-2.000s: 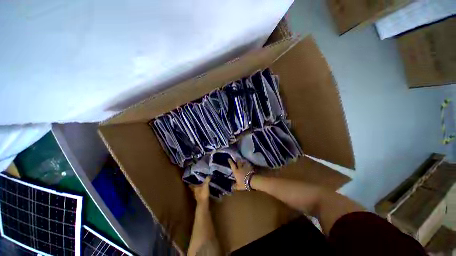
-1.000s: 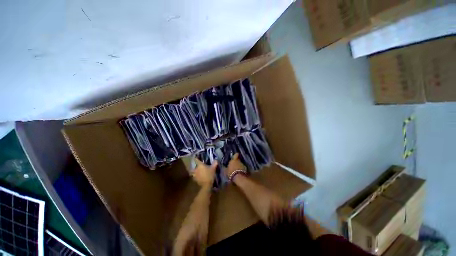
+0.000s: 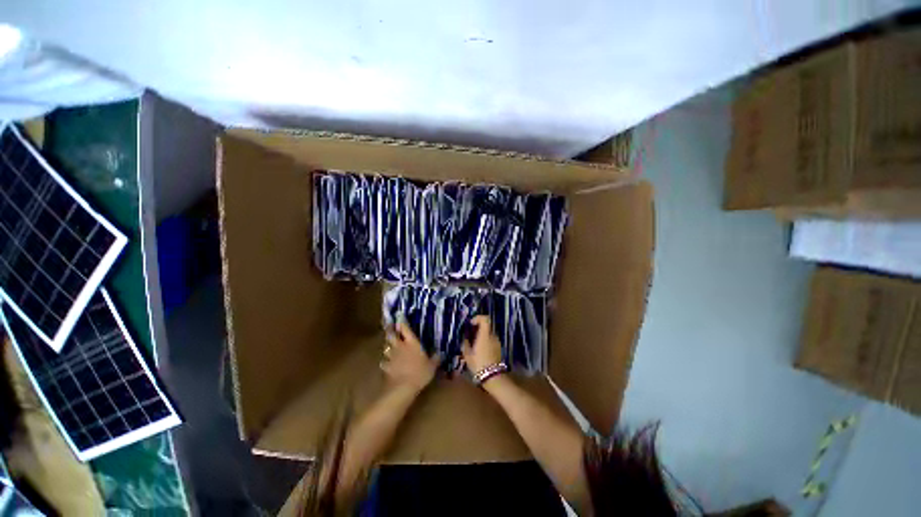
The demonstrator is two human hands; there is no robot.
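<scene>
A large open brown carton [image 3: 278,389] is in the middle of the view. Wrapped panels [image 3: 439,230], grey-white and dark, stand upright in a long row along its far side. A shorter second row [image 3: 520,333] stands nearer me, toward the right. My left hand [image 3: 407,358] is at the left end of this nearer row, its fingers against the bundles. My right hand [image 3: 482,348], with a bracelet at the wrist, is on the same row further right. Both hands hold wrapped panels between them. Some fingertips are hidden among the bundles.
Solar panels [image 3: 86,379] lie at the left on a green bench [image 3: 96,182] with cardboard. A big white surface [image 3: 424,61] spans the top. A blue object [image 3: 174,257] is in the gap beside the carton. Closed cartons [image 3: 793,136] and a white slab [image 3: 858,245] are at the right.
The bundles in the nearer row have been pressed upright and closer together toward the right between my hands. The view has turned, so the carton appears straighter and more of the bench panels shows.
</scene>
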